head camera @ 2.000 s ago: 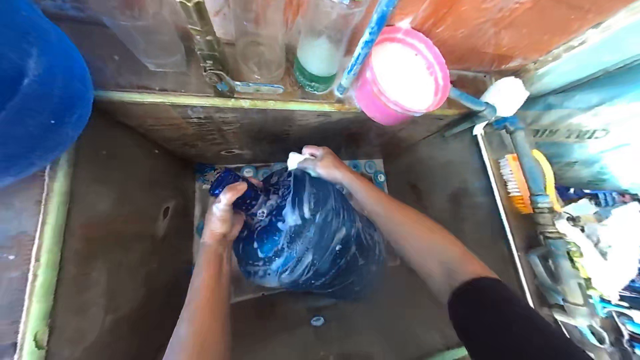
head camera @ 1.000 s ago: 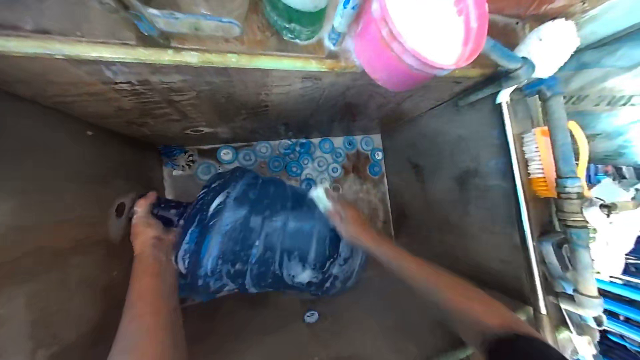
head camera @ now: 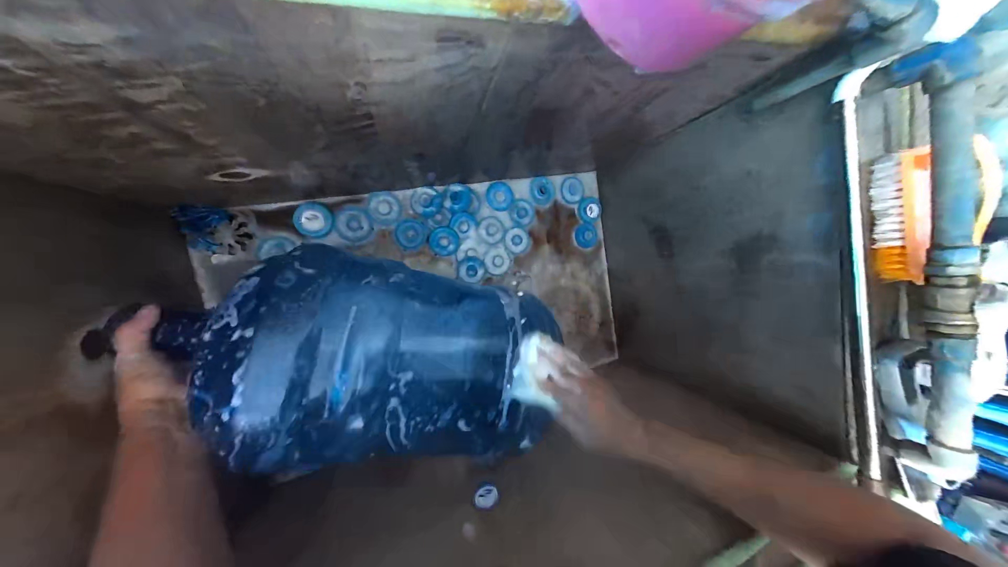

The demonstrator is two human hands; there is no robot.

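Note:
A large blue plastic water jug [head camera: 370, 354], streaked with white suds, lies on its side in a deep basin, its neck to the left. My left hand [head camera: 142, 346] grips the neck. At the jug's base end, on the right, my right hand [head camera: 579, 386] presses a pale, soapy sponge or cloth [head camera: 537, 370] to the surface; its fingers are blurred. Behind the jug, several blue and whitish bottle caps [head camera: 465, 224] lie on a stained light panel [head camera: 571, 291] on the basin floor. One loose cap [head camera: 486, 496] rests nearer me.
The basin's dark wall [head camera: 732, 260] rises on the right, with blue-grey pipes [head camera: 953, 315] and an orange brush [head camera: 906, 216] beyond it. A pink bucket [head camera: 669, 31] overhangs the far edge. Dark blue bristle-like material [head camera: 201, 228] lies in the far left corner.
The jug has gone from partly upright to lying on its side, with its neck to the left. My right hand has moved the sponge or cloth to the jug's base end. The view has come closer.

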